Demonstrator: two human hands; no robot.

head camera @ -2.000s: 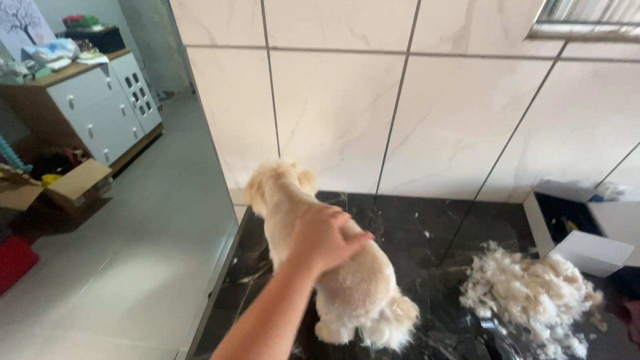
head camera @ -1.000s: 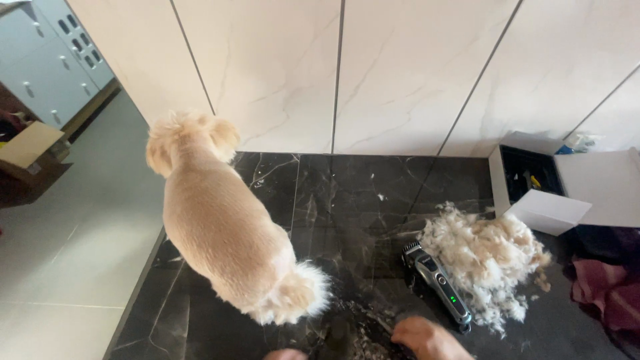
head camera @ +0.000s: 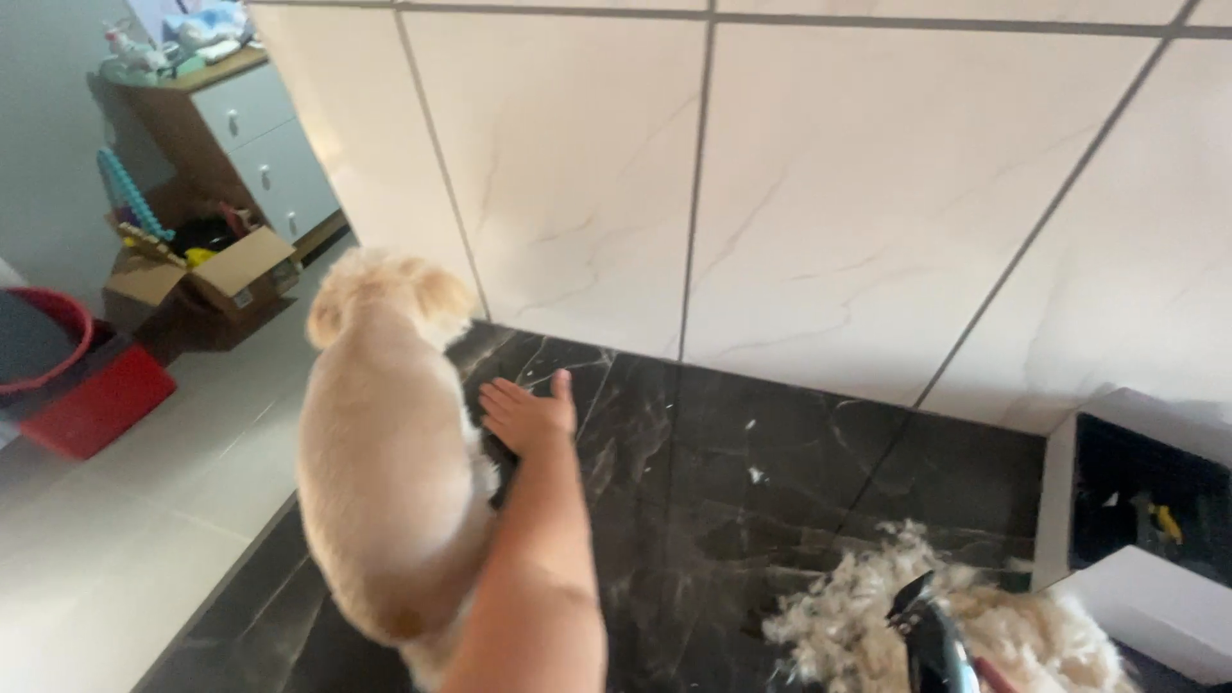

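Observation:
A small light-coated dog (head camera: 395,462) with a short-clipped back and fluffier head sits on the dark marble-patterned surface, facing away. My left hand (head camera: 527,414) reaches in beside its right shoulder, fingers spread and holding nothing; whether it touches the coat is unclear. At the bottom right, a cordless hair clipper (head camera: 929,626) is over the pile of cut fur (head camera: 847,606), its blade end pointing up and left. Only a finger of my right hand (head camera: 991,676) shows, against the clipper's side; the rest is outside the view.
A pale tiled wall (head camera: 558,192) borders the surface behind. An open box (head camera: 1057,500) with dark contents stands at the right. Beyond the left edge (head camera: 241,553), lower down, are a floor, a red container (head camera: 101,399), a cardboard box (head camera: 245,265) and a drawer cabinet (head camera: 260,125).
A second ago both hands were low at the bottom edge and the clipper lay beside the fur. My left hand has moved up beside the dog; my right has taken hold of the clipper.

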